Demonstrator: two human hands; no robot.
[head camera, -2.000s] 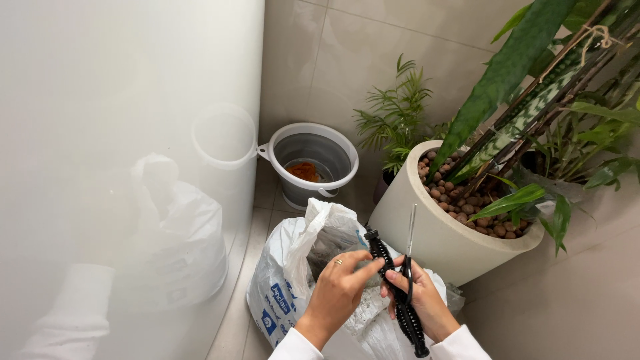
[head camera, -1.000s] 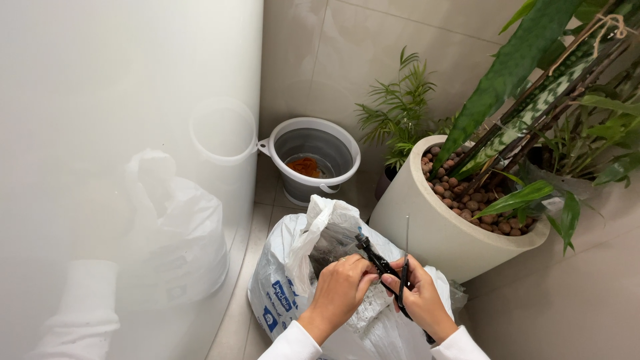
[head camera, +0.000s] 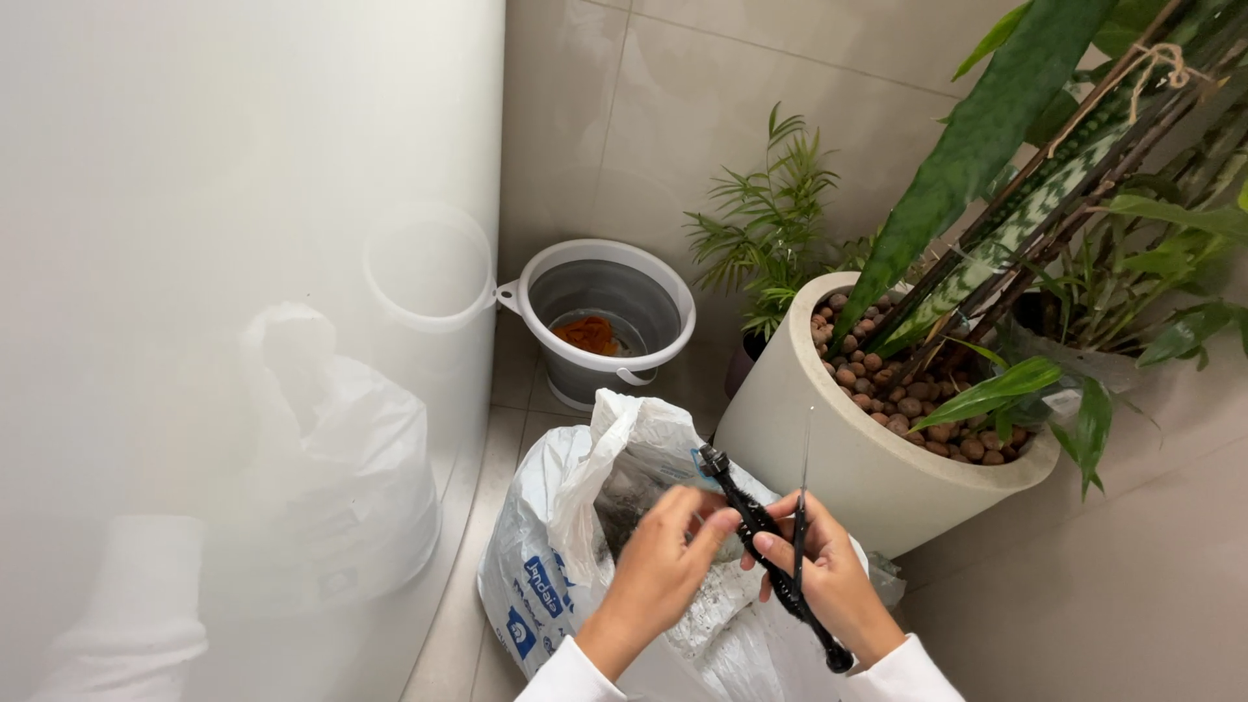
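Observation:
My right hand holds a black brush roller with bristles, which slants over an open white plastic bag. A slim pointed metal tool with a black handle, perhaps scissors, stands upright in the same hand. My left hand is at the roller's left side, its thumb and fingertips close together by the bristles; whether they pinch something is too blurred to tell. Grey dust and debris lie inside the bag, and pale specks lie on its folds.
A grey and white bucket with an orange cloth inside stands behind the bag. At the right is a large cream planter with clay pebbles and tall plants. A small palm grows by the tiled wall. A glossy white surface borders the left.
The roller has been turned and more of its length shows above my hands than one second ago. My left hand has shifted a little along its side.

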